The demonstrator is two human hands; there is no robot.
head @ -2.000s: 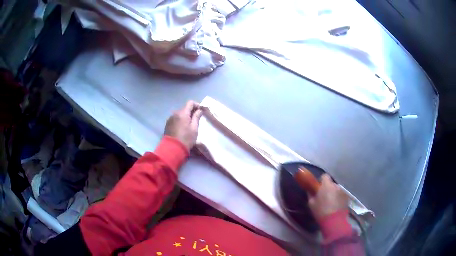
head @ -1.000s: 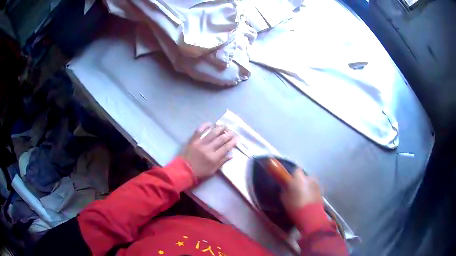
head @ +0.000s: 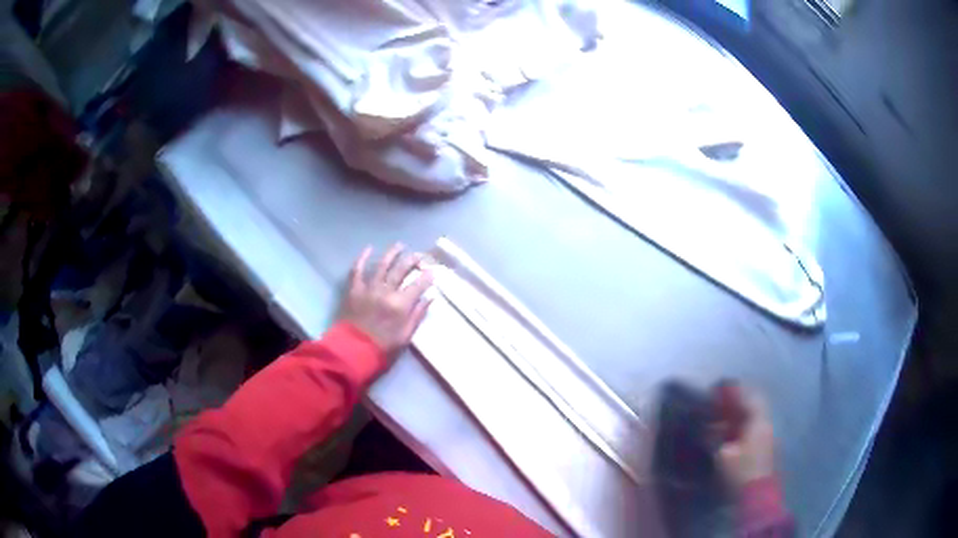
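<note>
A long narrow white sleeve (head: pixel 515 384) lies flat along the table's near edge, with a seam line running down its length. My left hand (head: pixel 387 299) rests on the sleeve's upper left end, fingers spread and pressing down. My right hand (head: pixel 744 447) is blurred and holds the orange-brown handle of a dark iron (head: pixel 683 447) at the sleeve's lower right. The iron is blurred too, and whether it touches the cloth cannot be told. It hides the sleeve's right end.
A crumpled white heap (head: pixel 389 116) lies at the table's far left. Flat white pieces (head: pixel 672 200) lie at the far side. A small white stick (head: pixel 844 338) is near the right edge of the grey padded table (head: pixel 588 273). Mixed cloth (head: pixel 137 357) covers the floor at left.
The iron and my right hand have moved right along the sleeve, uncovering its middle. My left hand stays at the sleeve's upper left end, its fingers more spread.
</note>
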